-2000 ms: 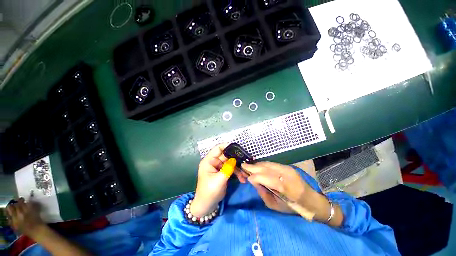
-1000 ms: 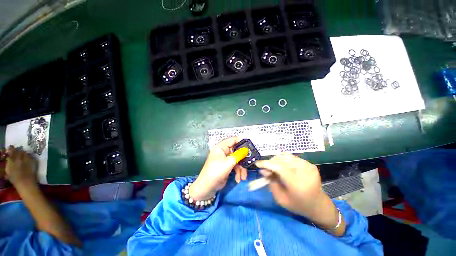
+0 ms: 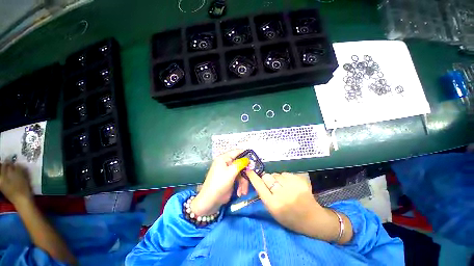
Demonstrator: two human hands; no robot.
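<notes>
A small black camera housing [image 3: 254, 163] is held in my left hand [image 3: 217, 183], whose thumb wears a yellow finger cot. My right hand [image 3: 287, 197] touches the housing with a fingertip. A thin tool with a pale end [image 3: 243, 204] sticks out to the left below my right hand. The white dot sheet [image 3: 275, 143] lies just beyond my hands. Several thin pale rings [image 3: 270, 114] are set apart on the green mat. The black foam tray [image 3: 208, 90] behind them holds housings; its back-left pocket is empty.
A white paper sheet [image 3: 375, 111] with loose rings [image 3: 366, 78] lies at the right. Another foam tray [image 3: 96, 119] with housings stands at the left. A neighbour's hand [image 3: 14, 182] is by a white sheet at the far left. A blue object [image 3: 457, 84] lies far right.
The pale tool end now points down-left, and a right fingertip is on the housing. Earlier, the tool lay back along my right hand. The view has shifted and turned.
</notes>
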